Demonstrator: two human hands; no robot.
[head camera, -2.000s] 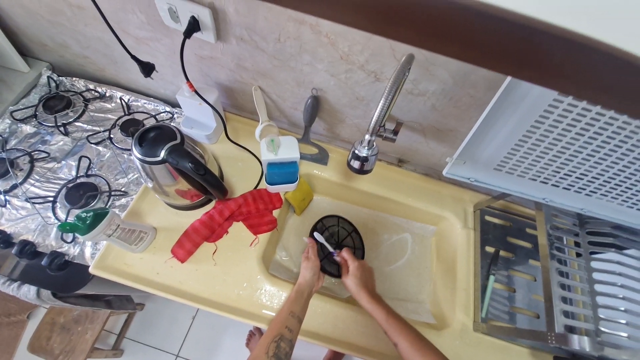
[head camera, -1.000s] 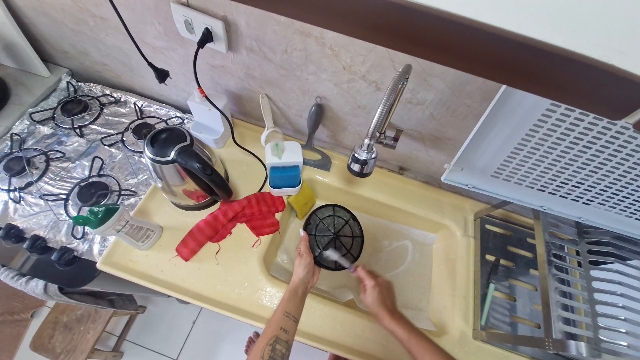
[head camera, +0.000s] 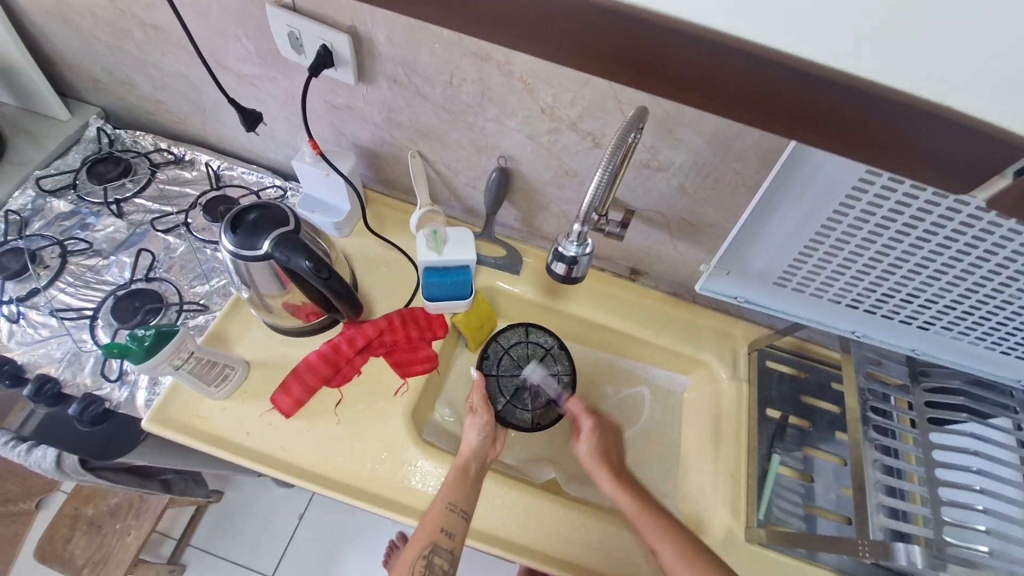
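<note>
Over the yellow sink basin (head camera: 656, 472), my left hand (head camera: 482, 416) grips the left edge of a round black plastic grille (head camera: 520, 400) backed with grey mesh or filter material. My right hand (head camera: 594, 436) holds a small brush (head camera: 544, 378), blurred, with its pale head against the middle of the grille. A yellow sponge (head camera: 478, 322) lies at the basin's upper left corner. Beside it stands a white dispenser (head camera: 446, 250) with a blue sponge (head camera: 447, 282) in its front.
A chrome faucet (head camera: 570, 258) hangs above the basin. On the left are a red cloth (head camera: 364, 352), an electric kettle (head camera: 268, 276), a green-capped bottle (head camera: 200, 370) and a foil-covered stove (head camera: 180, 256). A metal dish rack (head camera: 860, 448) stands at the right.
The grille has turned to face the camera more since the oldest frame. My right hand with the brush has shifted over it, and the brush head is now nearer its middle.
</note>
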